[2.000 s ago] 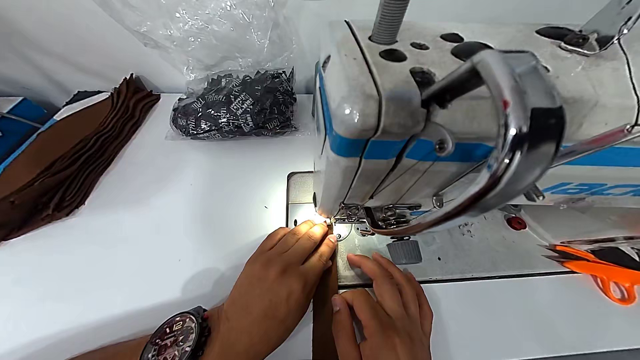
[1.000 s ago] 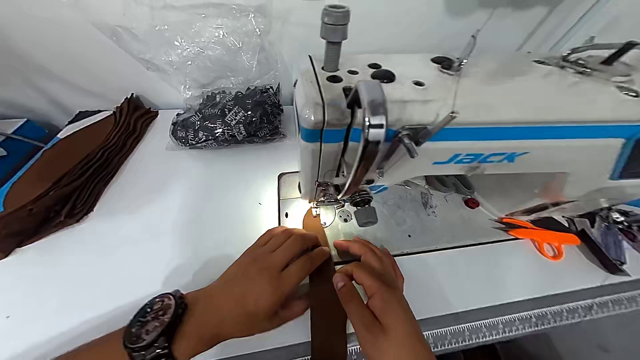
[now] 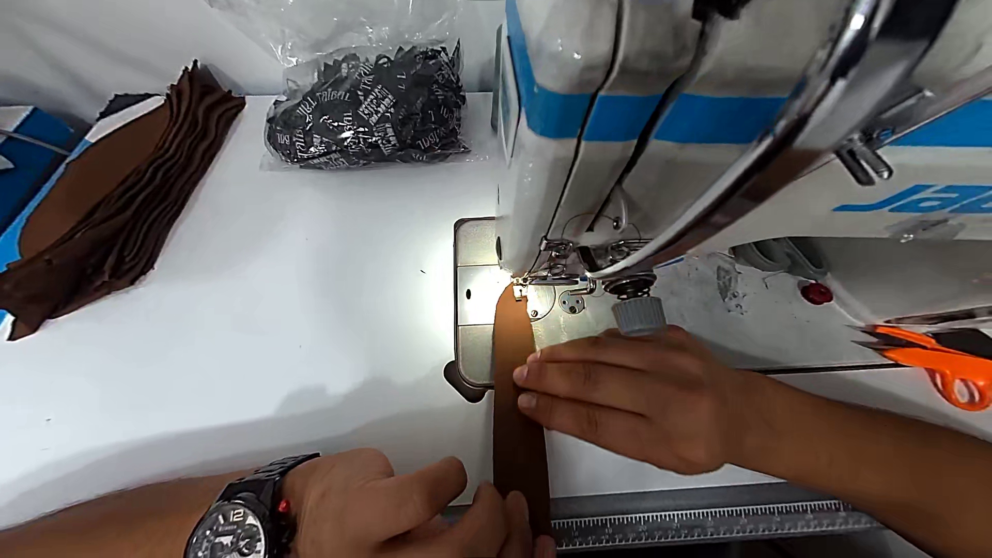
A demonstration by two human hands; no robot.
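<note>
A narrow strip of brown fabric (image 3: pixel 518 434) runs from under the presser foot (image 3: pixel 520 291) of a white and blue Jack sewing machine (image 3: pixel 697 116) down over the table's front edge. My right hand (image 3: pixel 635 395) lies on the strip's right side, fingertips on the fabric just in front of the needle plate (image 3: pixel 475 310). Lower down, my left hand (image 3: pixel 411 504), with a black watch on its wrist, has its fingers curled at the strip's lower left part; their grip is partly cut off by the frame's bottom.
Brown fabric pieces (image 3: pixel 124 194) lie stacked at the left beside a blue item. A clear plastic bag of black printed labels (image 3: pixel 372 108) stands at the back. Orange-handled thread snips (image 3: pixel 938 360) are at the right. A ruler (image 3: pixel 697 523) runs along the front edge.
My left hand has moved down along the strip, away from the needle plate. The right hand now reaches in from the right, across the fabric. The view has shifted closer to the machine.
</note>
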